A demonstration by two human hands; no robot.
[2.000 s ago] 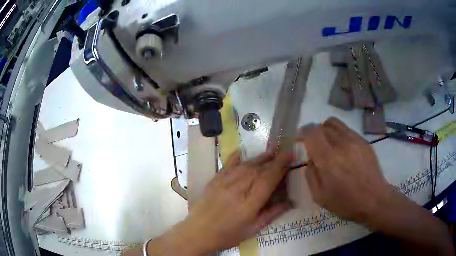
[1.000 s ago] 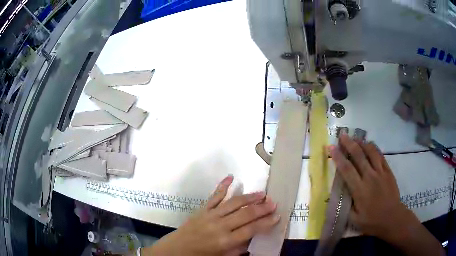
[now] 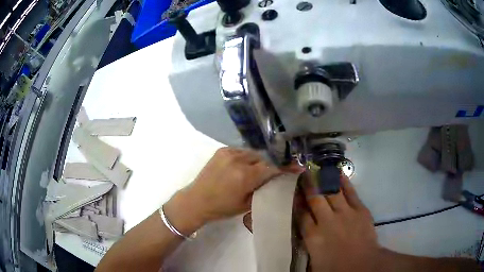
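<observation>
A beige fabric strip (image 3: 273,226) runs from the sewing machine's needle area down to the bottom edge of the view. My left hand (image 3: 231,183) is at the strip's upper left, its fingertips pinching the strip's upper end close to the needle. My right hand (image 3: 337,226) lies flat along the strip's right side, fingers pressed down, fingertips partly behind the dark knob under the machine head. A darker band shows narrowly between the strip and my right hand; whether it is the zipper, I cannot tell. The presser foot and needle are mostly hidden by the machine head (image 3: 382,90) and my fingers.
Loose beige strips (image 3: 87,175) lie heaped at the table's left. A blue bin (image 3: 154,21) stands behind. A bundle of grey zipper pieces (image 3: 448,149) lies at right, with red and black snips (image 3: 474,203) and a dark cord (image 3: 411,219) nearby.
Both hands have moved up to the needle area, my left hand from the strip's lower part and my right from the zipper. The view has moved closer to the machine head.
</observation>
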